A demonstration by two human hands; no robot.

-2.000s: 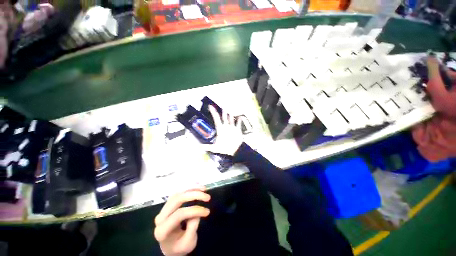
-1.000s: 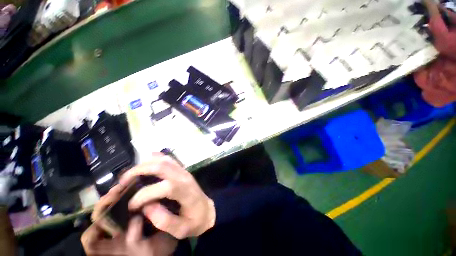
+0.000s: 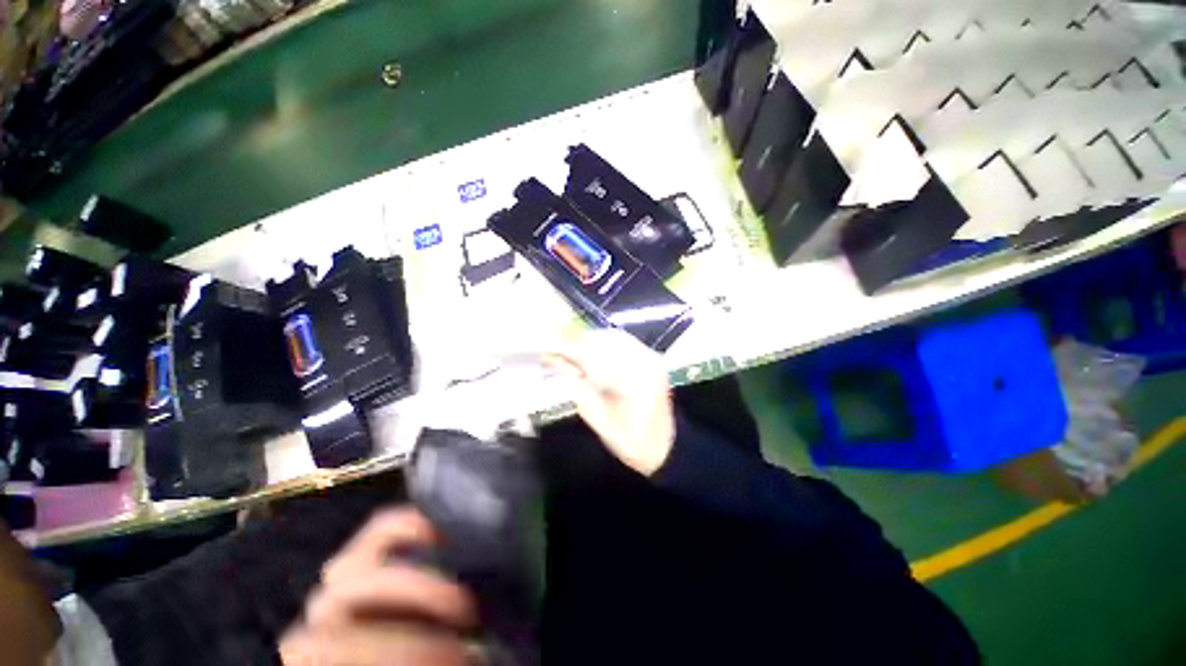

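Observation:
A small pile of black carton blanks with a blue-orange oval picture (image 3: 576, 253) lies on the printed white sheet (image 3: 501, 332) in front of me. My left hand (image 3: 390, 592), blurred and cut off by the bottom edge, holds a black, blocky carton (image 3: 475, 501) in front of the bench edge. My right hand (image 3: 627, 401) is over the bench's front edge, just below the pile. It looks empty, with its fingers pointing left; its outline is washed out.
Two stacks of black blanks (image 3: 341, 341) lie to the left, with many finished black cartons (image 3: 78, 390) beyond. A dense block of open cartons (image 3: 988, 130) stands at right. Blue stools (image 3: 995, 390) and a plastic bag (image 3: 1099, 410) are below. The green conveyor (image 3: 390, 111) runs behind.
Both hands were together on a dark carton at lower left. My right hand has let go and moved up and right to the bench edge; my left hand still holds the carton.

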